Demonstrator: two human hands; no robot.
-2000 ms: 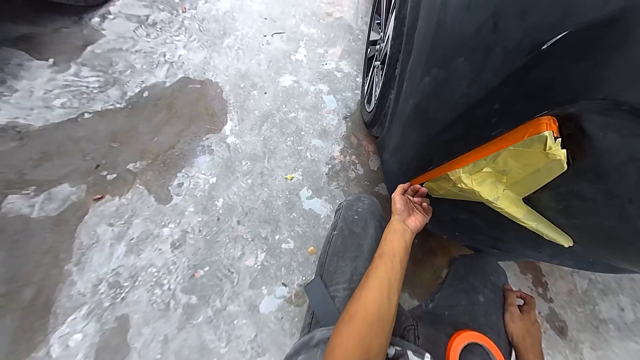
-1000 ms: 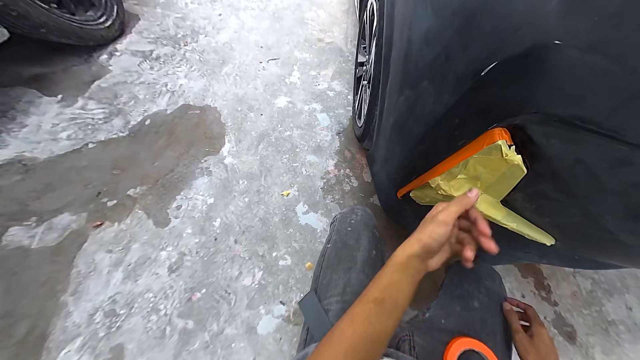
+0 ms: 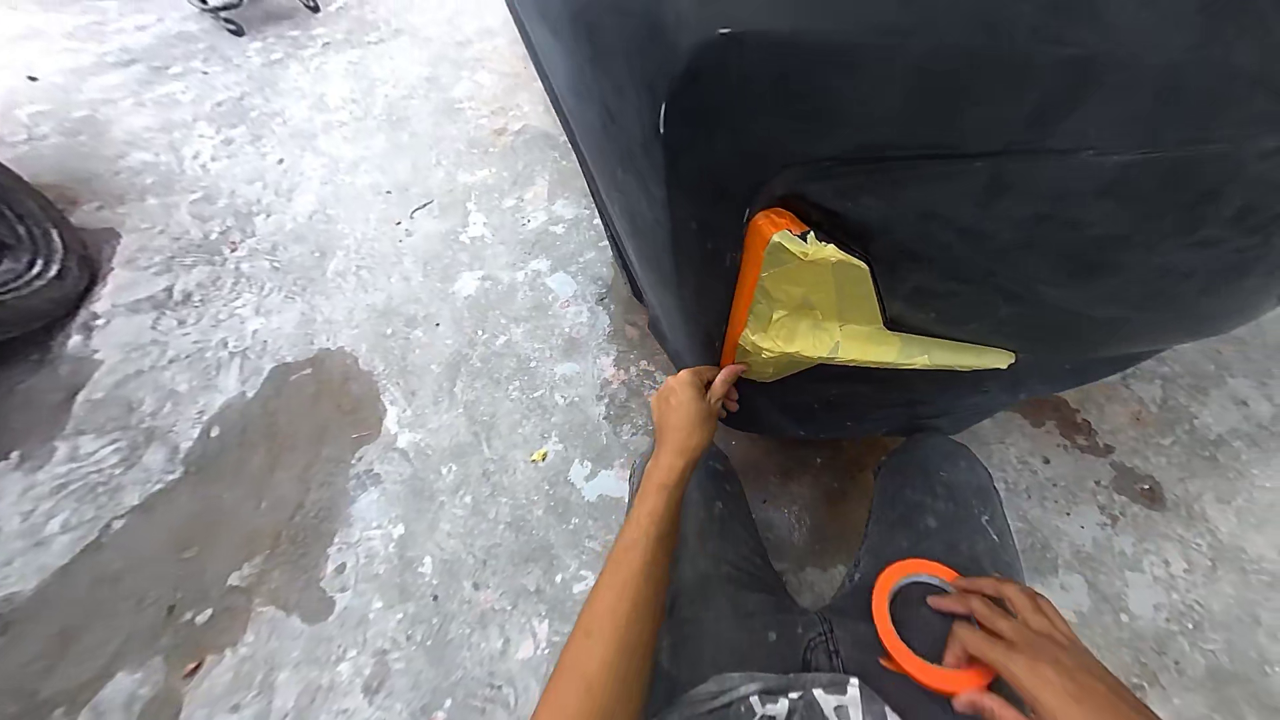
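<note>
A strip of orange masking tape [image 3: 750, 275] runs along the left edge of a recess in a black car bumper [image 3: 960, 90]. Beside it, yellow masking tape or paper [image 3: 820, 310] covers the recess, with a tapered arm reaching right. My left hand [image 3: 692, 408] is at the lower end of the orange strip, thumb and finger pinched there; whether they hold the tape is unclear. Over my right thigh, my right hand [image 3: 1010, 640] has its fingers on and through the ring of an orange tape roll [image 3: 885, 610]. The roll's far right part is behind the fingers.
My knees [image 3: 935, 500] are bent below the bumper's lower edge. A tyre [image 3: 35, 255] stands at the far left on the blotched concrete floor [image 3: 470, 320]. Dark metal parts [image 3: 225, 12] show at the top left, and dark stains [image 3: 1070, 425] mark the floor at right.
My left hand has gone from in front of the yellow covering to the orange strip's lower end. My right hand has come onto the tape roll. The view has shifted toward the bumper.
</note>
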